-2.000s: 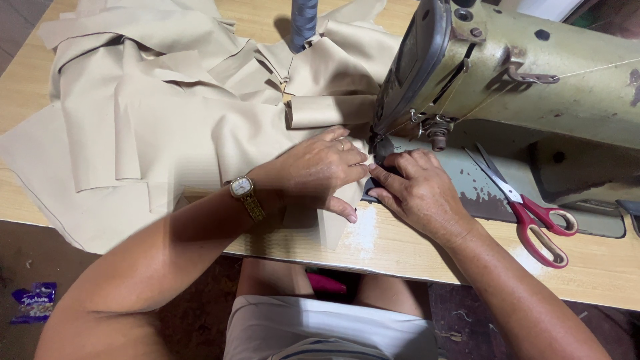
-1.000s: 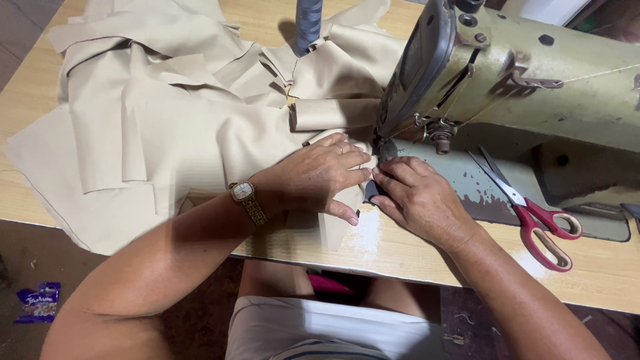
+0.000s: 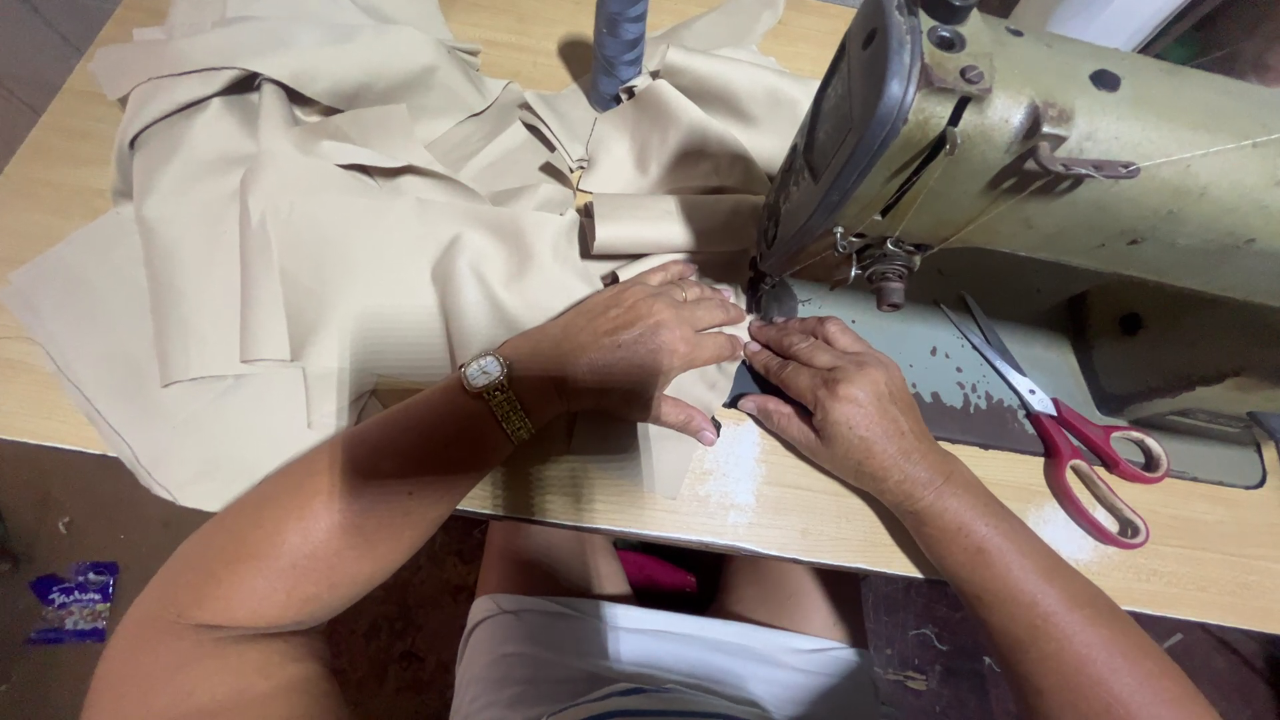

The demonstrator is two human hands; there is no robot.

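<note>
My left hand [image 3: 650,345] lies with spread fingers on beige fabric [image 3: 350,260], pressing it at the presser foot of a green industrial sewing machine [image 3: 1000,150]. Close beside it, my right hand [image 3: 835,395] rests with bent fingers at the fabric's edge and on a small dark piece [image 3: 750,385] whose material I cannot tell. The fingertips of both hands nearly meet just in front of the presser foot [image 3: 772,295]. The needle point is hidden. The fabric spreads in loose folds to the left and behind.
Red-handled scissors [image 3: 1075,440] lie partly open on the machine bed's right side and the wooden table [image 3: 1210,540]. A grey-blue thread cone [image 3: 618,50] stands behind the fabric. A purple packet [image 3: 75,603] lies on the floor at left. Thread runs along the machine head.
</note>
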